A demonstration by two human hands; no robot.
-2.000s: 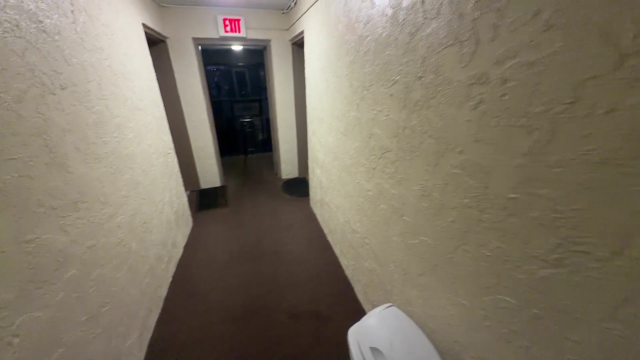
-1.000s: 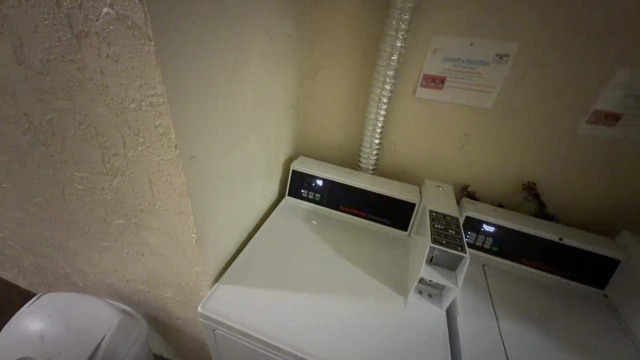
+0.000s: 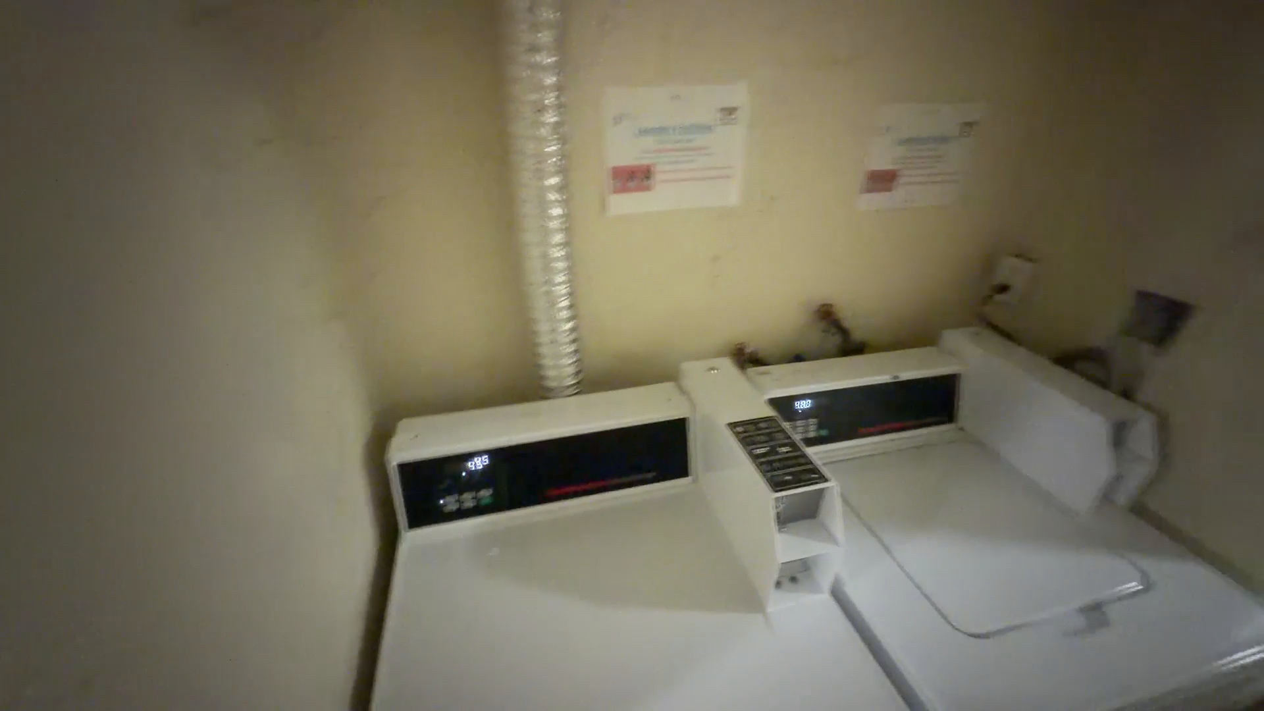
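Neither of my hands shows in the head view. A white dryer (image 3: 592,592) stands at the lower centre, its black control panel (image 3: 543,472) lit with a small display. A coin box (image 3: 765,484) with a dark label plate and two open recesses sits at the dryer's right side. To the right is a white top-loading washer with its lid (image 3: 987,533) down and its own lit panel (image 3: 869,410). Another white box (image 3: 1047,420) rises at the washer's far right. The picture is somewhat blurred.
A foil duct (image 3: 548,197) runs up the wall behind the dryer. Two printed notices (image 3: 676,148) (image 3: 920,156) hang on that wall. Water valves (image 3: 834,326) and an outlet (image 3: 1012,276) with a plug are behind the washer. A plain wall (image 3: 178,395) borders the left.
The view has turned from a hallway with an exit sign to the laundry machines. The white rounded object at the lower left one second ago is out of view.
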